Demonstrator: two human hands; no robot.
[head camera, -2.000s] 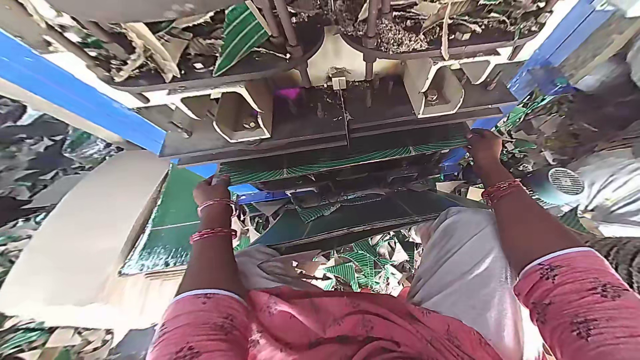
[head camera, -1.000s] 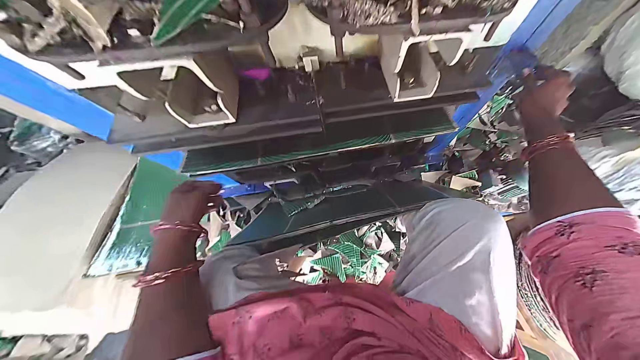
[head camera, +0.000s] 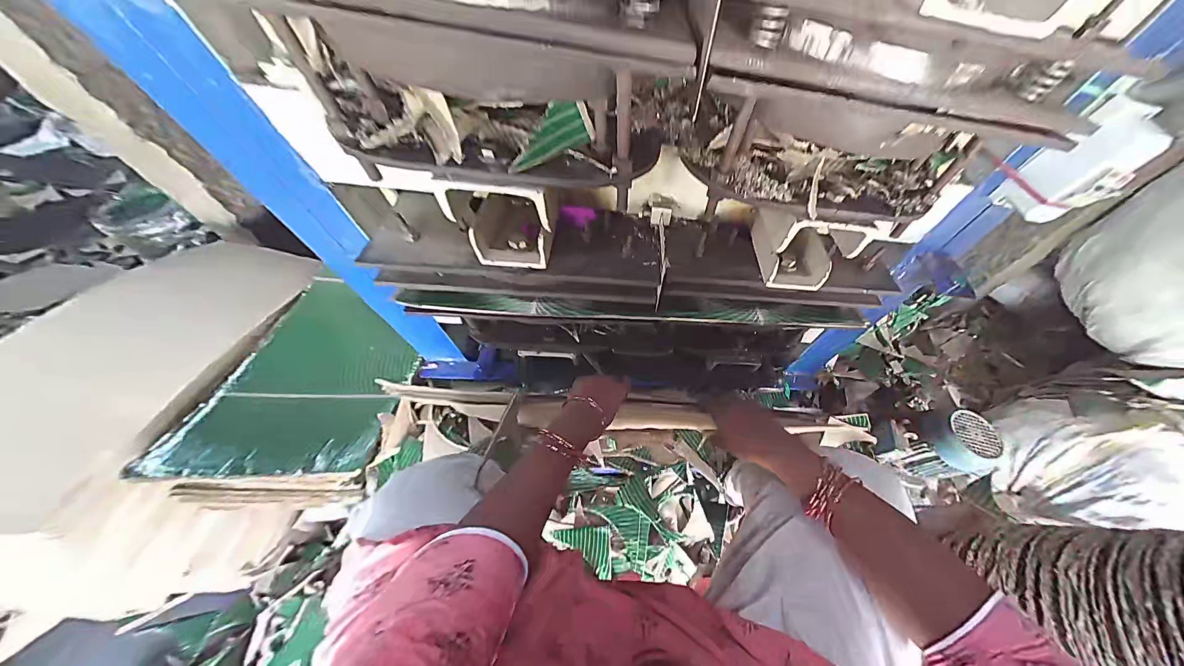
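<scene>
Both hands reach low into the front of a press-like machine with a blue frame (head camera: 305, 213). My left hand (head camera: 599, 396) is at the dark opening, just under a green striped sheet (head camera: 555, 305) that lies between dark plates. My right hand (head camera: 735, 421) is to its right, in shadow at the same level. A stack of thin sheets, seen edge-on (head camera: 657, 414), spans the gap between my knees and the machine, touching or very near both hands. The fingertips are hidden in shadow, so the grip of each hand is unclear.
Green sheets (head camera: 296, 388) lie stacked at the left beside a pale board (head camera: 120, 342). Cut scraps (head camera: 638, 518) cover the floor between my legs. At the right stand a motor with a round grille (head camera: 973, 435), pale sacks (head camera: 1091, 462) and a stack of round-edged pieces (head camera: 1091, 583).
My hands were wide apart, near the green striped sheet's ends; now they are close together at the low middle. The dark green sheet over my knees has given way to a layered edge.
</scene>
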